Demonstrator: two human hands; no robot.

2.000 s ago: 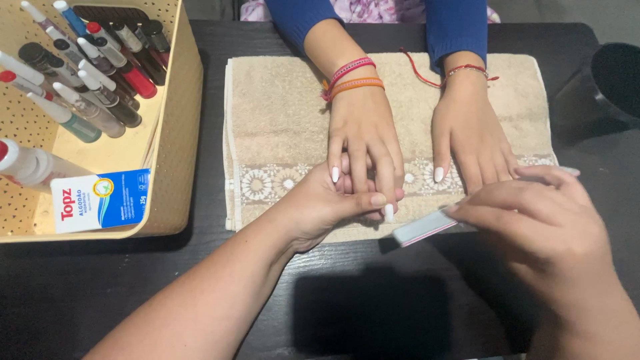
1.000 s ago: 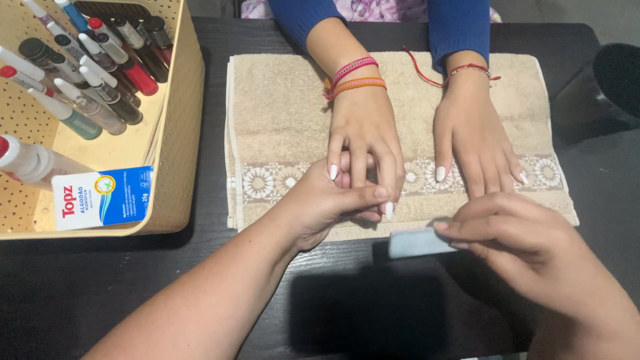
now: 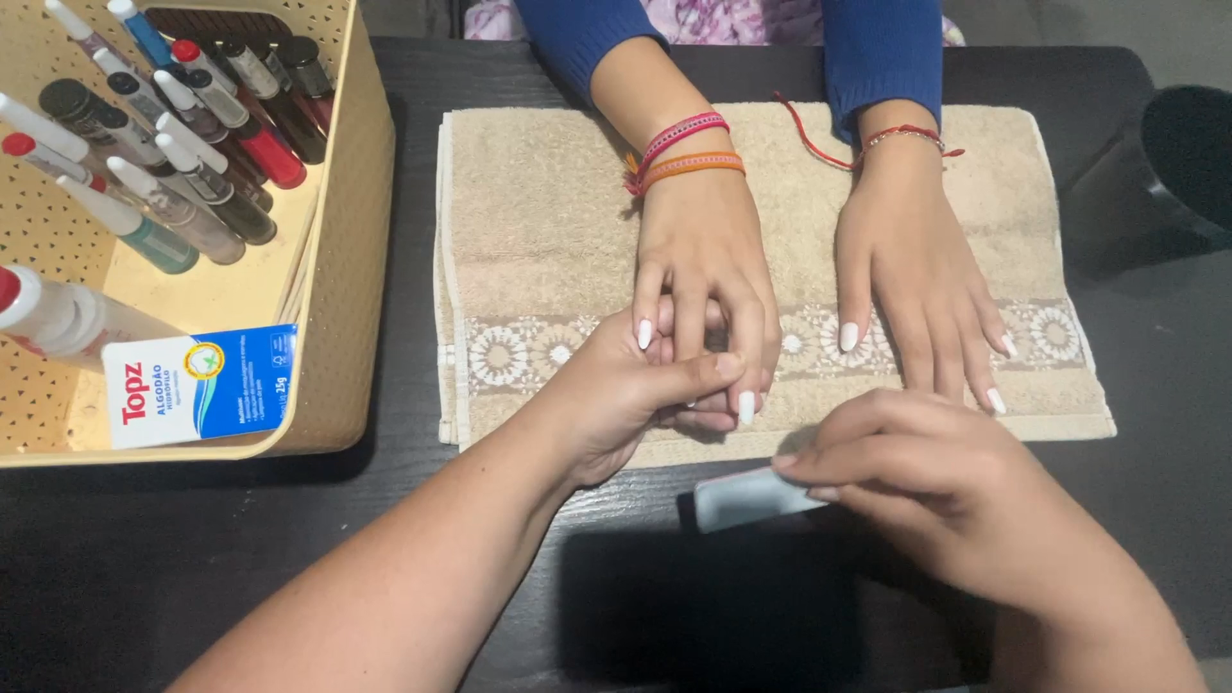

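Note:
My left hand [image 3: 645, 390] holds a finger of another person's hand [image 3: 707, 250], its thumb on top and its fingers underneath. That hand has white-painted nails and wears a pink and an orange woven bracelet. In my right hand [image 3: 895, 472] is a pale nail buffer block [image 3: 751, 499], pinched between thumb and fingers, just off the towel's front edge and apart from the nails. The person's other hand [image 3: 910, 250], with a red string bracelet, lies flat on a folded beige towel [image 3: 539, 212]; my right hand partly hides its fingertips.
At the left stands a beige plastic basket [image 3: 351, 260] with several nail polish bottles [image 3: 207, 183], a white bottle with a red cap [image 3: 67, 313] and a blue and white cotton box [image 3: 202, 385]. A dark cup [image 3: 1136, 192] is at the right on the black wooden table [image 3: 404, 577].
My right hand has moved with the buffer block, away from the held fingertips and toward me. My left hand keeps its hold on the finger.

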